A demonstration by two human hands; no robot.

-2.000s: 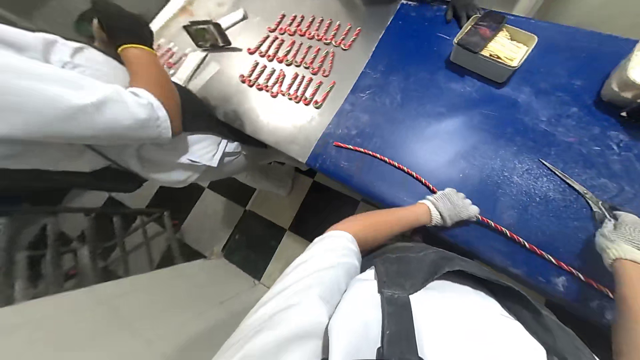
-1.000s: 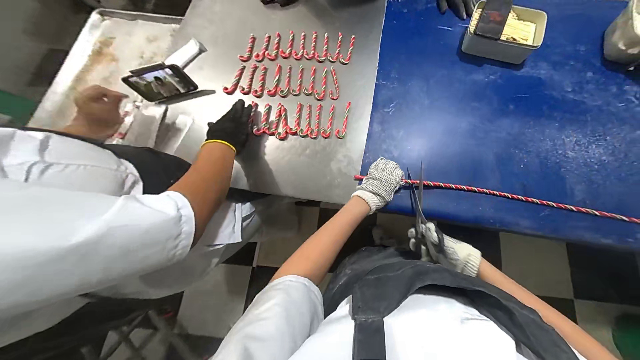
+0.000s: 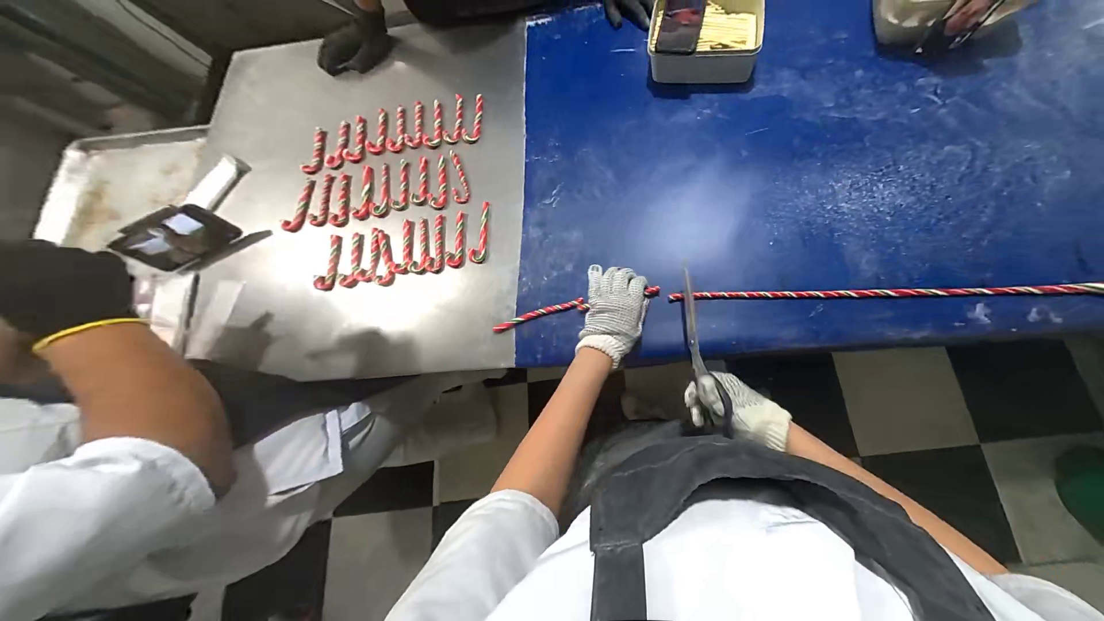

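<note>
My left hand (image 3: 614,312), in a white knit glove, lies over a short cut piece of red, white and green striped candy rope at the blue table's front edge. Another short striped piece (image 3: 539,316) reaches left from it across the seam with the metal table. My right hand (image 3: 743,407), gloved too, holds scissors (image 3: 693,323) by the handles, blades pointing away from me. Beside the blades begins the long striped candy rope (image 3: 828,295), which runs right out of view. A gap parts it from the piece under my left hand.
Rows of candy canes (image 3: 401,194) lie on the metal table (image 3: 466,328), near a phone on a stand (image 3: 177,237) and a metal tray (image 3: 129,185). A co-worker's black-gloved hand (image 3: 65,289) is at left, another (image 3: 355,43) behind. A tub (image 3: 705,65) stands at the back.
Two seconds ago the scissors lay farther right on the blue table; now they are upright near my left hand. The rope's left end has been cut into short pieces. The near co-worker's hand has left the canes.
</note>
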